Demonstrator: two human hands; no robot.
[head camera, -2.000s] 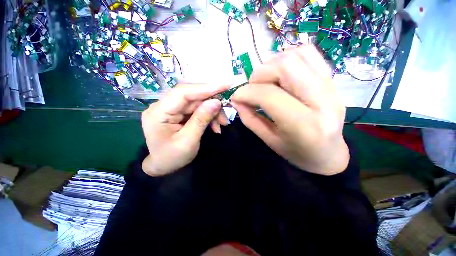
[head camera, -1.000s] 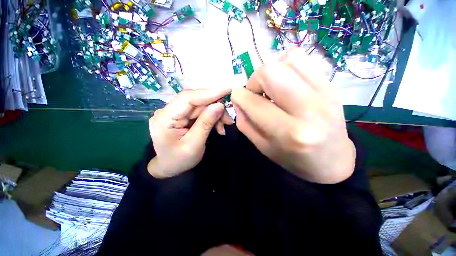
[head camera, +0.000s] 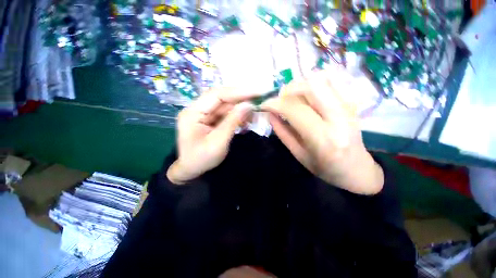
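My left hand (head camera: 209, 133) and my right hand (head camera: 329, 130) meet at the bench edge, fingertips close together. Between them they pinch a small green circuit board (head camera: 265, 99), mostly hidden by the fingers and blurred. A small white piece (head camera: 260, 124) shows just below the fingertips; whether it is joined to the board I cannot tell. Another green board (head camera: 284, 77) lies just beyond my right fingers on the pale sheet, with thin leads running away from it.
A pile of wired boards (head camera: 163, 54) lies left and a greener pile (head camera: 394, 49) lies right, on a pale sheet. More boards (head camera: 65, 32) sit far left. White sheets (head camera: 478, 103) lie far right. Striped paper stacks (head camera: 98, 212) and a brown carton (head camera: 46, 187) are below left.
The whole view has shifted and tilted, and is more blurred. My hands remain together at the small board; the white piece below the fingertips shows more.
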